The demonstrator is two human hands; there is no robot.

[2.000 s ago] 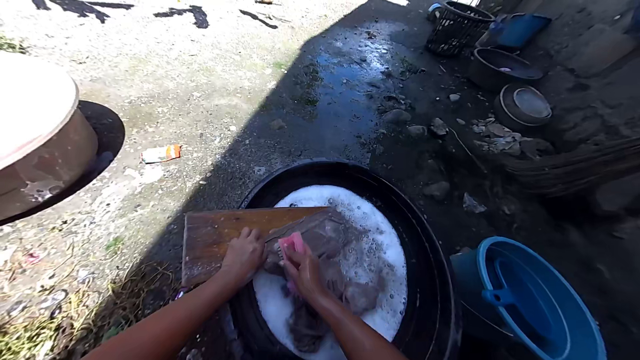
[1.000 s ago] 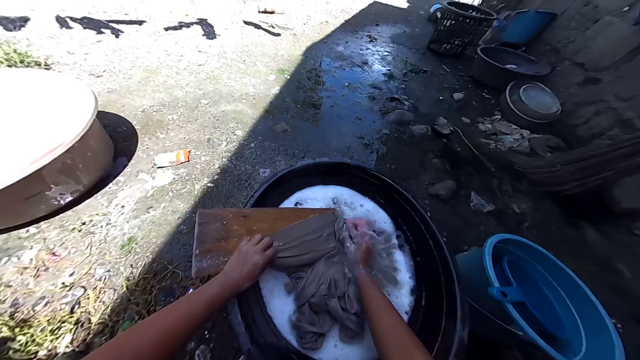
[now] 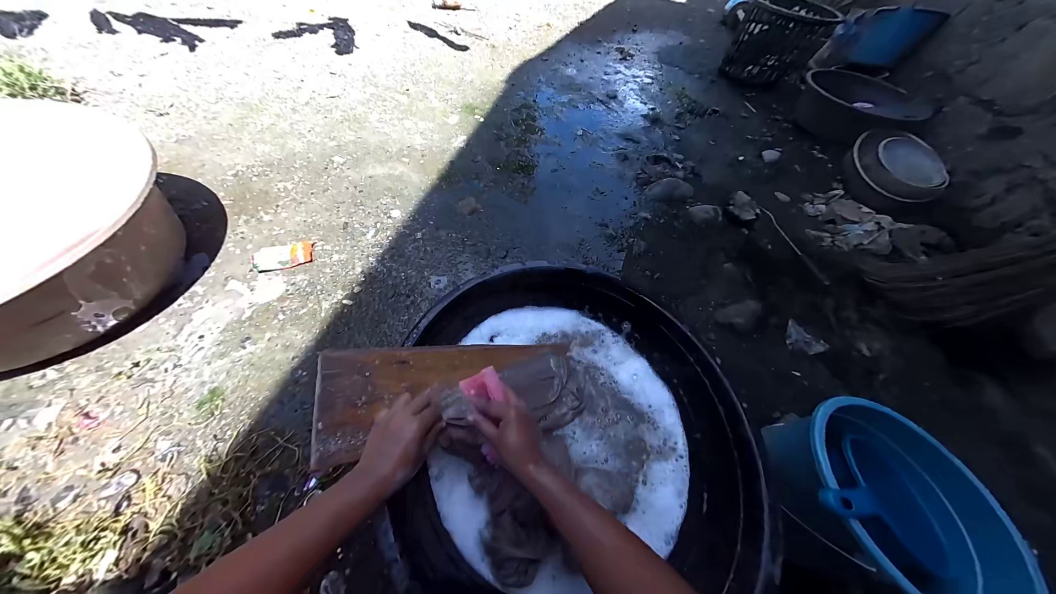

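A black round tub point(image 3: 718, 396) holds foamy water, and a wooden board point(image 3: 355, 396) lies across its left side. A wet grey-brown cloth point(image 3: 540, 388) is draped over the board's right end and hangs into the suds. My left hand point(image 3: 402, 437) grips the cloth's edge on the board. Closed around a pink brush or bar point(image 3: 483, 385), whose exact kind I cannot tell, my right hand point(image 3: 507, 429) rests on the cloth just right of the left one.
At right stands a blue bucket point(image 3: 825, 462) with a blue dipper point(image 3: 850, 499) inside. A large pale basin point(image 3: 99, 264) is at left. Stones, a wet puddle point(image 3: 577, 157), a black basket point(image 3: 775, 41) and more basins point(image 3: 866, 107) lie farther back.
One second ago the right hand was farther right, over the suds, with more cloth bunched above the water. It is now back beside the left hand, with the pink thing on the cloth.
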